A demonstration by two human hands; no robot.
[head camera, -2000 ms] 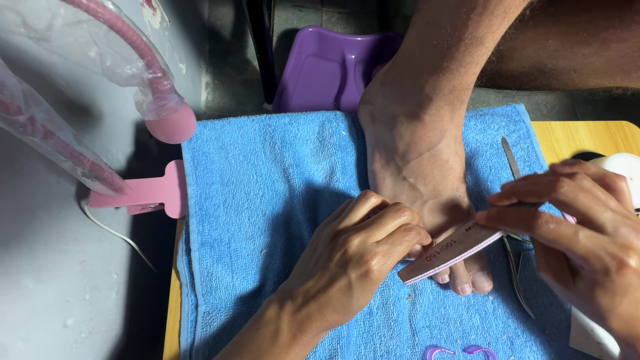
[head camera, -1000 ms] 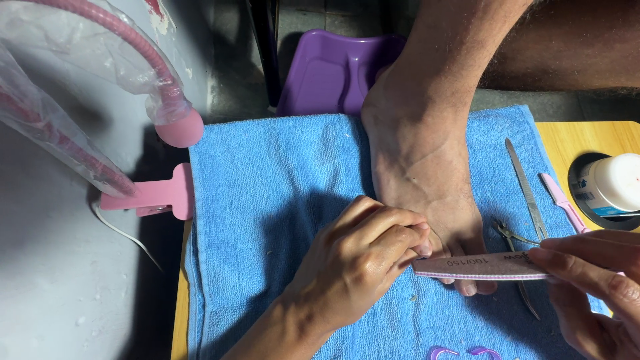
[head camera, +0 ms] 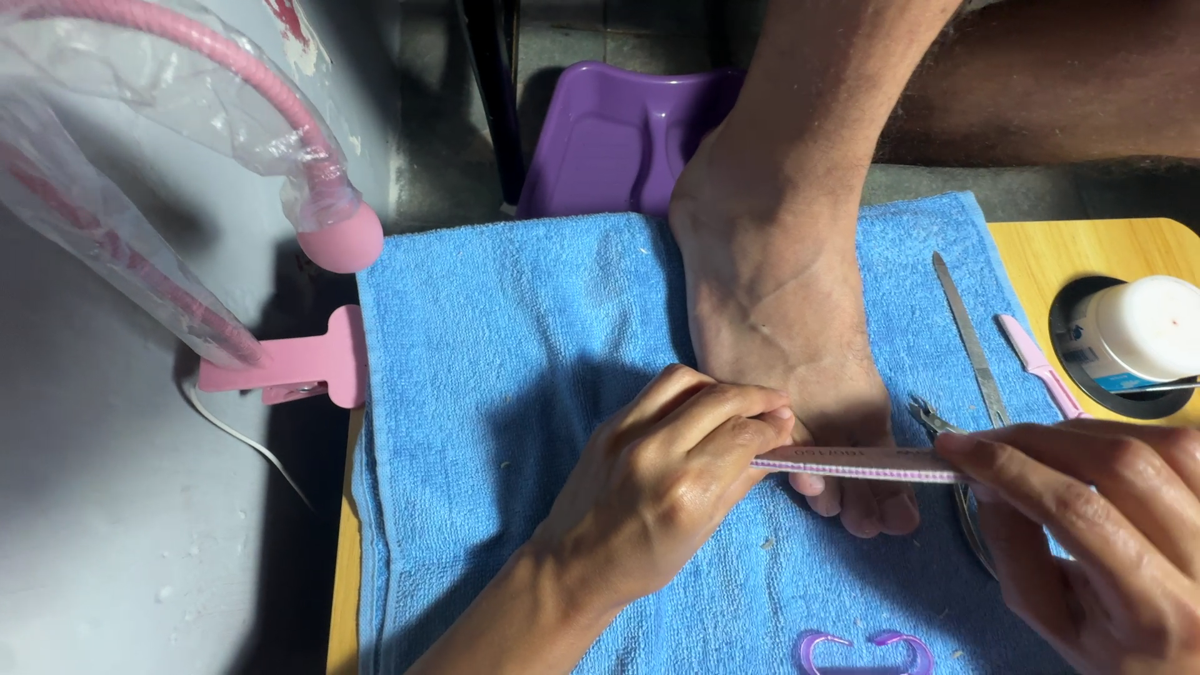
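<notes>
Another person's bare foot (head camera: 778,309) rests on a blue towel (head camera: 450,394), toes toward me. My left hand (head camera: 675,459) grips the little-toe side of the foot, its fingers closed around a toe that they mostly hide. Between the thumb and fingers of my right hand (head camera: 1097,525) is a nail file (head camera: 853,461), held edge-on across the toes, its far end by my left fingertips. Partly behind my right hand lie cuticle nippers (head camera: 933,417). Farther up the towel are a metal nail file (head camera: 970,337) and a pink-handled blade tool (head camera: 1039,364).
A white jar (head camera: 1148,328) sits in a black-rimmed holder in the wooden table (head camera: 1106,244). A pink clamp (head camera: 309,361) with a plastic-wrapped flexible arm is at the left edge, beside a wall. Purple toe separators (head camera: 867,647) lie near the front; a purple tray (head camera: 600,141) is beyond the towel.
My right hand has moved right from over the toes, uncovering the jar and the pink-handled tool. The nail file has gone from tilted to nearly level. My left hand stays at the toes.
</notes>
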